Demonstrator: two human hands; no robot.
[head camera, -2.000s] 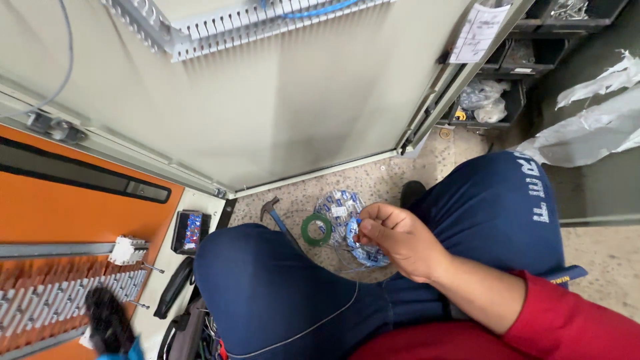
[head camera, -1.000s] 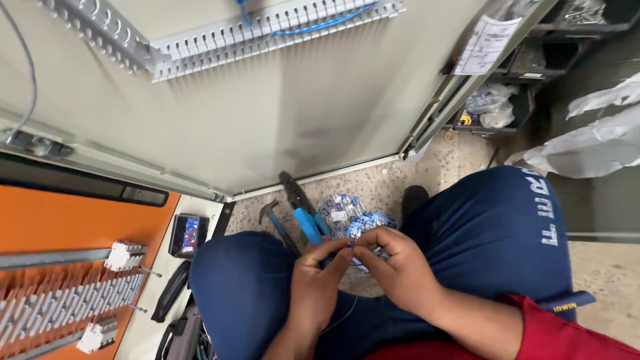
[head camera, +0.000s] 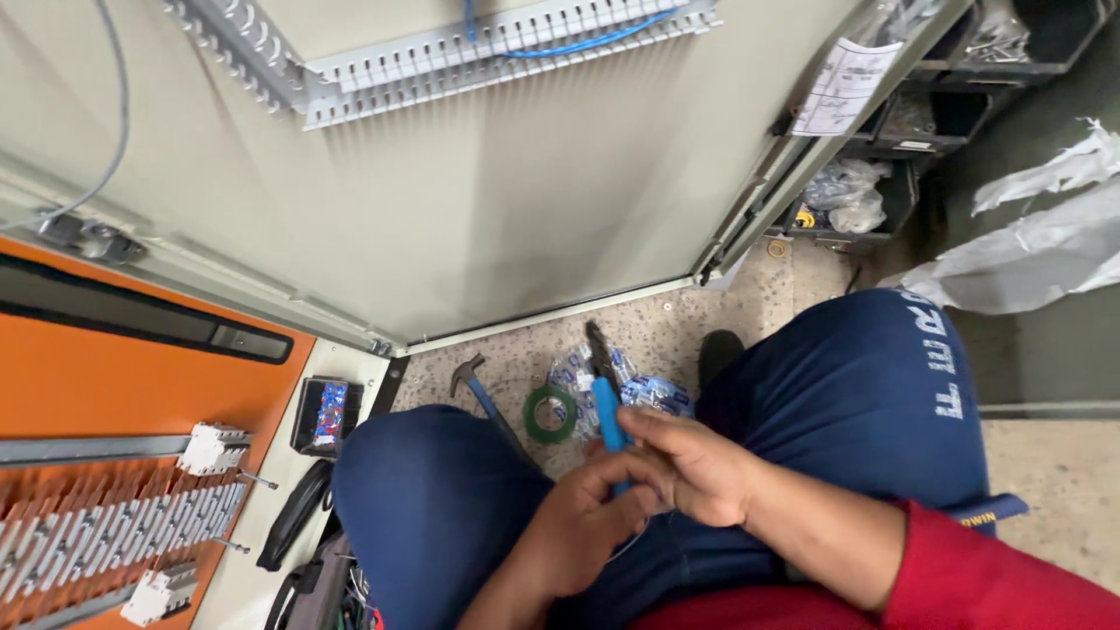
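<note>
Low in the centre of the head view, my two hands meet over my lap. A tool with blue handles and a dark head (head camera: 605, 398), pliers or a crimper, points away from me. My left hand (head camera: 604, 507) curls at its handles, its fingers partly hidden. My right hand (head camera: 691, 459) lies against the handle, with fingertips near the left hand's. A thin pale wire (head camera: 628, 541) hangs below them. Beyond, on the speckled floor, are a roll of green tape (head camera: 550, 413), blue-printed plastic packaging (head camera: 656, 395) and a hammer (head camera: 477, 388).
A grey metal panel with slotted wiring duct (head camera: 516, 57) stands ahead. At left, an orange panel (head camera: 149, 376) carries metal bars and white breakers (head camera: 214, 448). A small box of blue and red pieces (head camera: 328, 416) sits beside my knee. Black parts bins (head camera: 932, 118) stand at upper right.
Two seconds ago only my right hand showed clearly; my left hand has since come in. The blue-handled tool, absent from the first frame, appeared near the hands and now lies at them.
</note>
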